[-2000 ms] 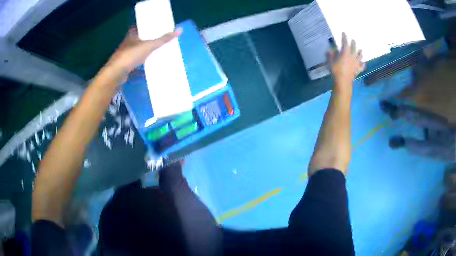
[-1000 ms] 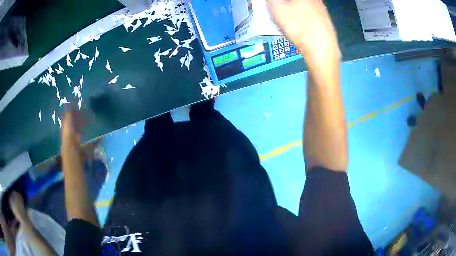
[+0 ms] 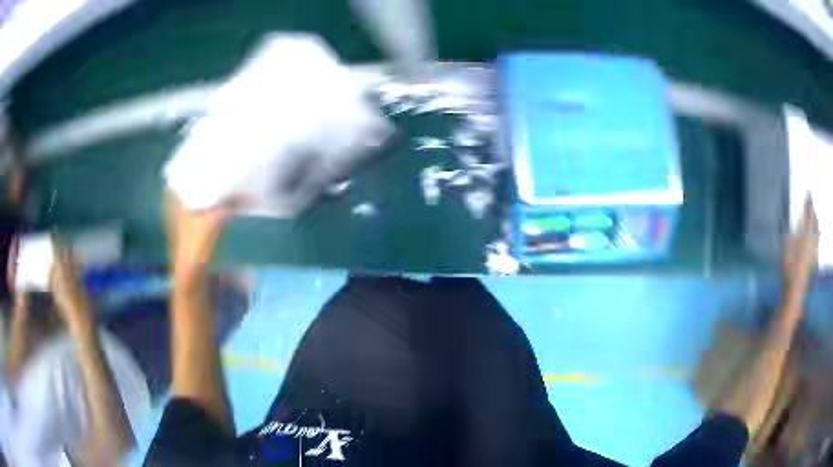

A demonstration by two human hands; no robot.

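My left hand (image 3: 196, 228) is at the lower left edge of a large white bundle (image 3: 274, 128), apparently white boxes, and grips it over the green bench. The bundle is tilted and blurred, so its separate pieces do not show. My right hand (image 3: 802, 239) is at the far right, blurred, with its fingers against the lower part of white boxes (image 3: 808, 173); its grip is unclear. The light-blue scale (image 3: 589, 128) stands on the bench between my hands with a bare top plate and green displays in front.
White scraps (image 3: 466, 178) lie between the bundle and the scale. A white rail (image 3: 119, 119) runs behind. At the lower left, another person's hands hold a small white thing (image 3: 35, 262). A brown shape stands at the lower right above the blue floor. A blurred pale shape hangs at top centre.
The view has turned left. The white pieces have gone from the scale's top. My left hand, empty one second ago, now has the white bundle. My right hand has moved from the scale to the far-right boxes.
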